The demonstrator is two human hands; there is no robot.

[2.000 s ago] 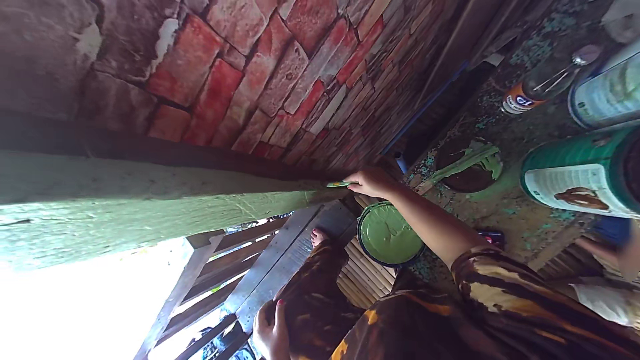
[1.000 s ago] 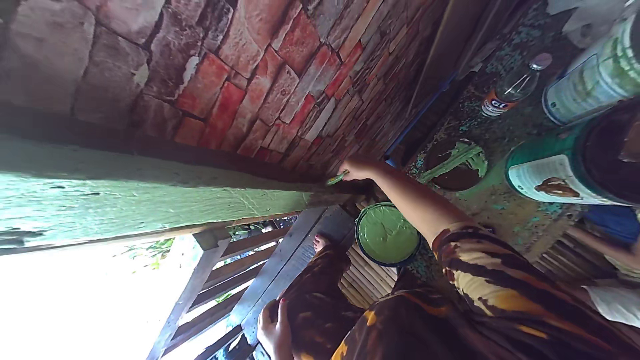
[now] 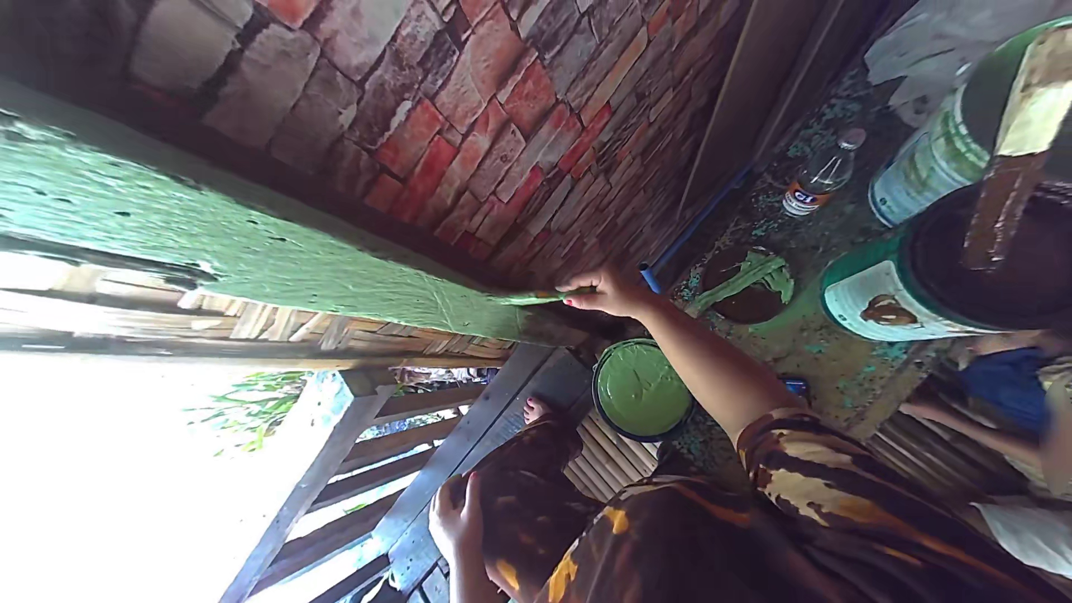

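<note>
My right hand [image 3: 610, 293] grips a thin green-coated tool [image 3: 532, 297], probably a paintbrush, whose tip touches the lower end of a wooden post [image 3: 335, 268] coated in green paint. Bare dark wood shows at that end. Just below my right forearm stands a round tub of green paint [image 3: 643, 389]. My left hand [image 3: 457, 523] rests at my knee on the patterned garment; I see nothing in it, though its fingers are partly hidden. A flat stick coated in green [image 3: 737, 283] lies across a round dark lid or dish [image 3: 754, 306].
Stone-pattern wall covering [image 3: 502, 126] lies beyond the post. To the right are a green paint can [image 3: 871, 293] with a brown-coated stick across it, a second can [image 3: 921, 176] and a clear bottle [image 3: 825, 180]. Wooden railing slats [image 3: 394, 444] stand lower left. Another person's arm [image 3: 963, 427] shows at right.
My right hand stays near the post's lower end with the tool. My left hand remains at my knee. The view has shifted and turned somewhat.
</note>
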